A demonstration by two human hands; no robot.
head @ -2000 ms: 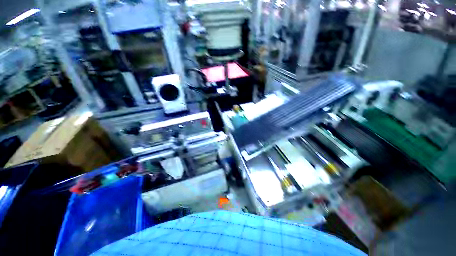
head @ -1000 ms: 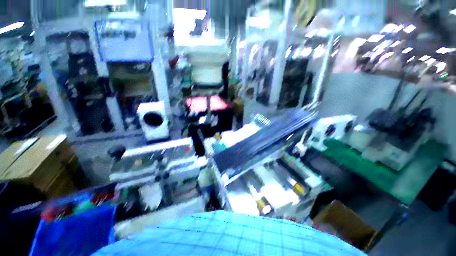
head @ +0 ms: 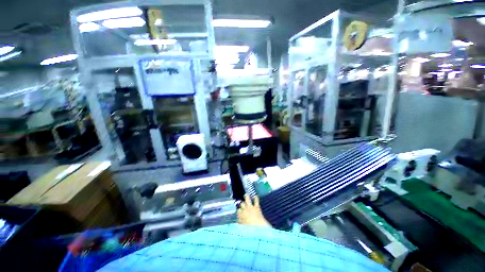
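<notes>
One hand shows, small and blurred, and its forearm is hidden behind the blue checked garment. By its slant from the lower right I take it as my right hand (head: 252, 211). Its fingers are spread and point up and forward. It is at the near left end of the tube rack (head: 324, 183), a slanted bank of dark and silver parallel lines. No held thing shows, and contact with the rack is unclear. My left hand is not in view.
Left of the hand is the control panel (head: 183, 197) with a red button. A blue bin (head: 80, 263) and brown cartons (head: 72, 194) are further left. A white round-faced unit (head: 192, 153) and a bowl feeder (head: 249, 101) stand behind. A green surface (head: 438, 204) is right.
The view has tilted up and turned, so more of the glazed frames shows. A hand has appeared at the rack's near left end. The rack's parallel lines are now sharper.
</notes>
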